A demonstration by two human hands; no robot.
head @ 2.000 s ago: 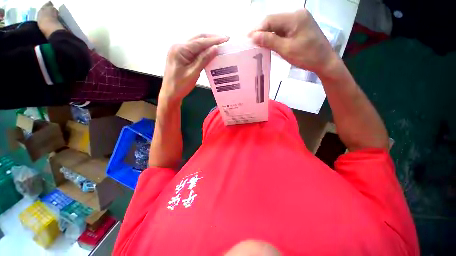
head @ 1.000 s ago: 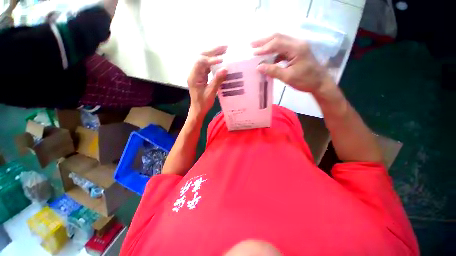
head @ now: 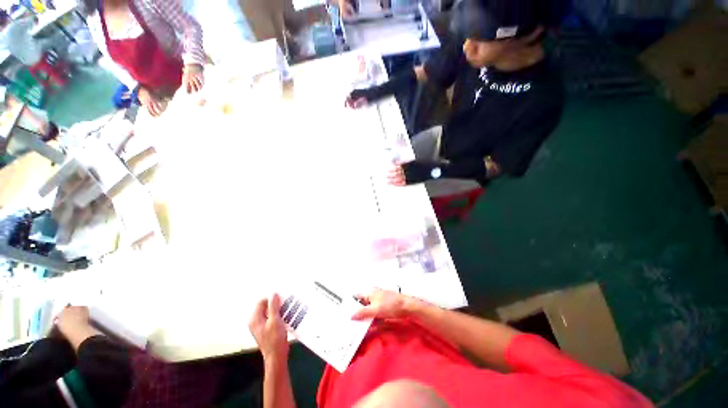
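A white product box (head: 323, 323) with dark bars and a dark product picture on its face is held tilted over the table's near edge, in front of the red shirt. My left hand (head: 271, 325) grips its left side near the bars. My right hand (head: 381, 304) grips its right side. The box's top end is washed out by glare, so its flaps cannot be made out.
The large pale table (head: 263, 183) is overexposed. A glossy bundle (head: 411, 249) lies near its right edge. A coworker in black (head: 503, 111) sits at the right, one in a red apron (head: 148, 48) stands beyond. A brown cardboard box (head: 579, 323) is on the floor.
The view has lifted and turned, showing the whole table and coworkers. The box has tilted and appears lower in the view, still held in both hands. The blue crate has left the view.
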